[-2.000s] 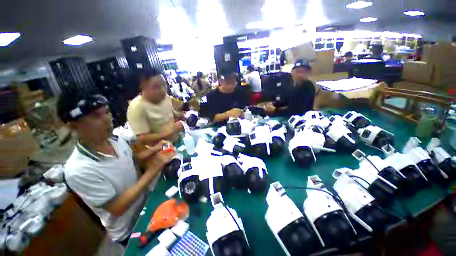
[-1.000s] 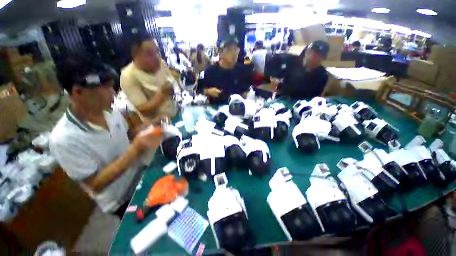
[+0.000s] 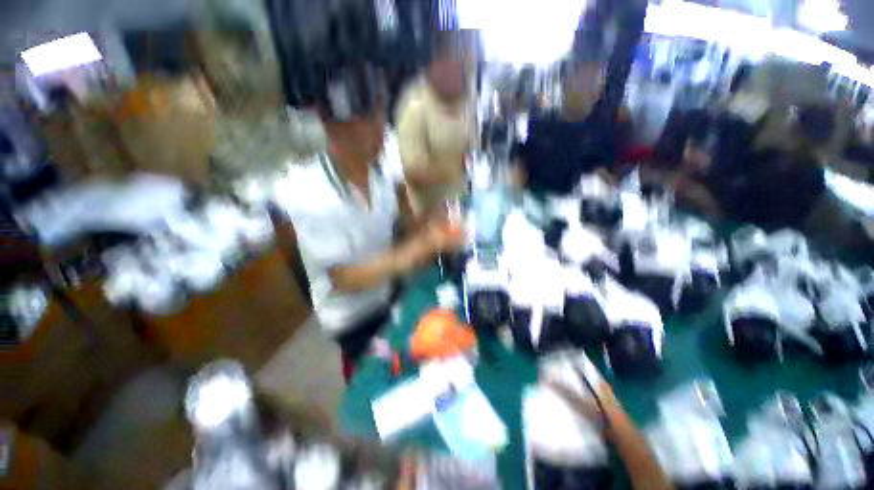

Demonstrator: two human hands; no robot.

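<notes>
The frame is blurred. My right hand [image 3: 596, 400] reaches in from the bottom edge and is closed around the bracket end of a white security camera [image 3: 561, 431] at the table's near edge. The camera's black lower head is cut off by the bottom edge. A black cable shows beside my fingers. My left hand cannot be made out; a small skin-toned smear at the bottom edge is too blurred to name.
A sticker sheet [image 3: 470, 417], a white strip [image 3: 402, 407] and an orange bag [image 3: 443, 335] lie left of the camera. More cameras [image 3: 767, 306] stand behind and to the right. A person in white [image 3: 335, 230] is at the table's left side. Hazy white bagged items [image 3: 218, 402] stand lower left.
The view has swung left and down. My right hand has come in and taken hold of the nearest left camera. More of the floor and the bagged items shows at the left.
</notes>
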